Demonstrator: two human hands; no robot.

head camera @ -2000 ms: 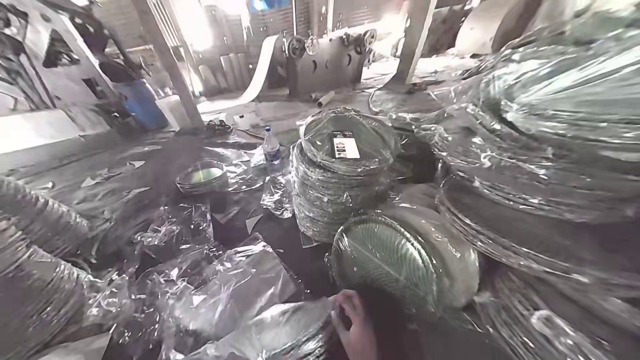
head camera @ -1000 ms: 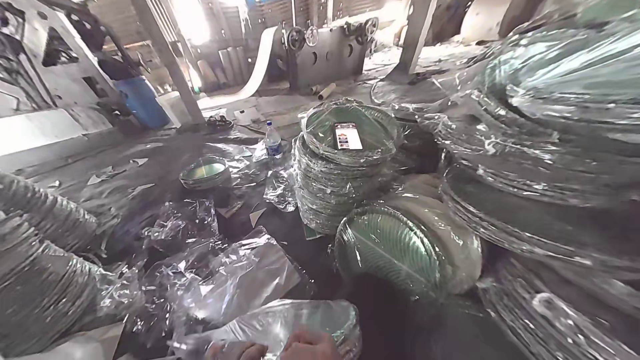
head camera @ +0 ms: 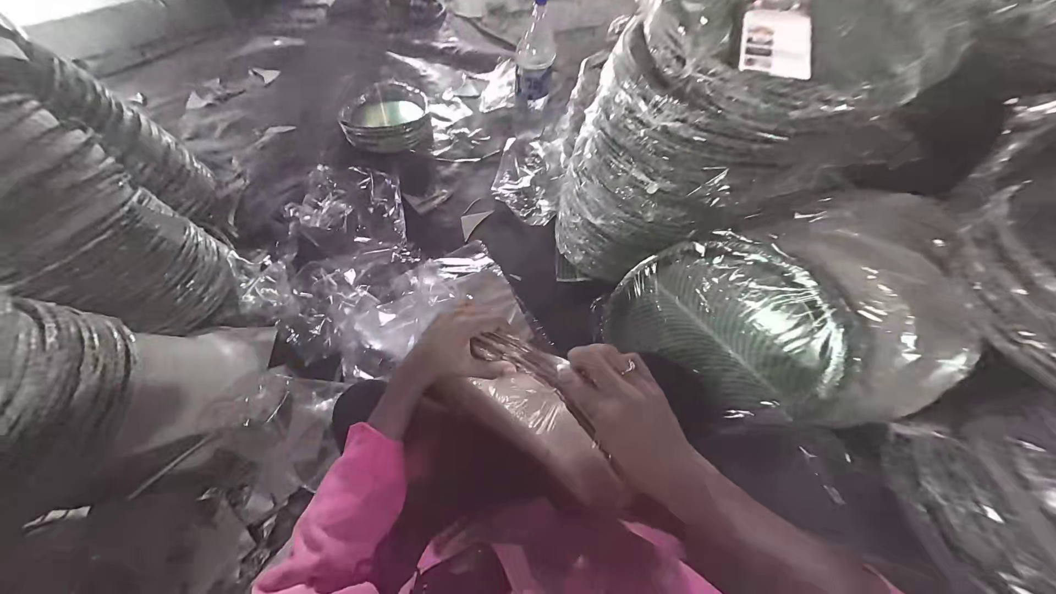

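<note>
A stack of plates in clear plastic wrap [head camera: 528, 404] rests tilted in my lap, its edge toward the two hands. My left hand [head camera: 462, 346] grips the far left edge of the stack, thumb on the wrap. On the right side, my right hand [head camera: 619, 396], with a ring on one finger, is closed over the rim and film. Just beyond lies loose clear plastic film [head camera: 396, 305]. To the right, a wrapped green leaf-patterned plate [head camera: 726, 330] leans at a tilt. The underside of the held stack is hidden.
A tall wrapped plate stack [head camera: 652, 165] stands ahead, a printed card [head camera: 775, 41] on top. A plastic bottle [head camera: 535, 66] and a small stack of bowls or plates [head camera: 385, 120] stand farther off. Leaning plate stacks [head camera: 107, 214] fill the left; more wrapped plates [head camera: 982, 495] lie at right.
The view has tipped down and closer. Two seconds ago only one hand showed, at the bottom edge; now both hands are on the wrapped stack, which is tilted in the lap.
</note>
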